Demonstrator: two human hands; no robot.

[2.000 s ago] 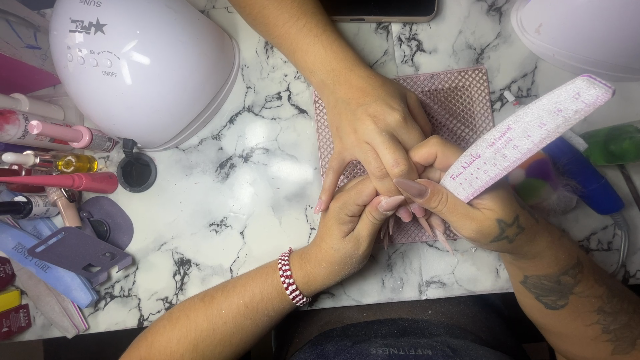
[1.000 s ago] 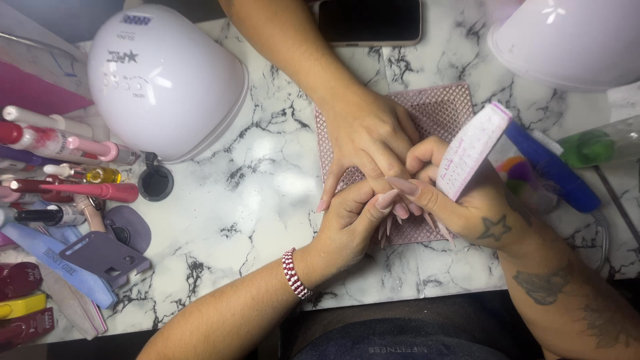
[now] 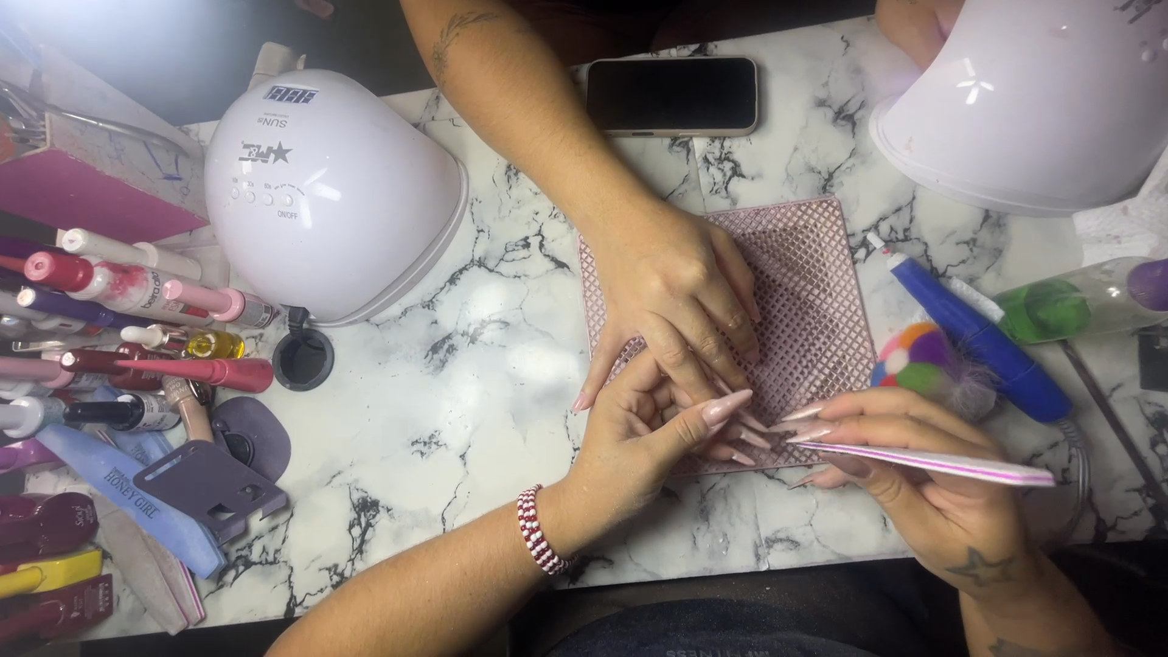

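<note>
My left hand (image 3: 639, 429), with a red and white beaded bracelet (image 3: 540, 529) at its wrist, grips a finger of another person's hand (image 3: 671, 283). That hand reaches in from the top and lies palm down on a pink lattice-patterned mat (image 3: 808, 265). In my right hand (image 3: 922, 465) is a nail file (image 3: 940, 464), held between thumb and fingers and seen nearly edge-on. Its tip is near my left fingertips; whether it touches the other person's nail I cannot tell.
White nail lamps (image 3: 328, 201) stand left and top right. A phone (image 3: 672, 96) lies at the top. Right of the mat are a blue electric nail drill (image 3: 981, 338), a colourful pompom brush (image 3: 931, 360) and a green-liquid bottle (image 3: 1077, 301). Polish bottles (image 3: 119, 283) and files (image 3: 132, 493) crowd the left.
My right hand has moved right, away from my left hand, and the file has turned from upright and face-on to nearly level and edge-on. My left hand still holds the other person's finger.
</note>
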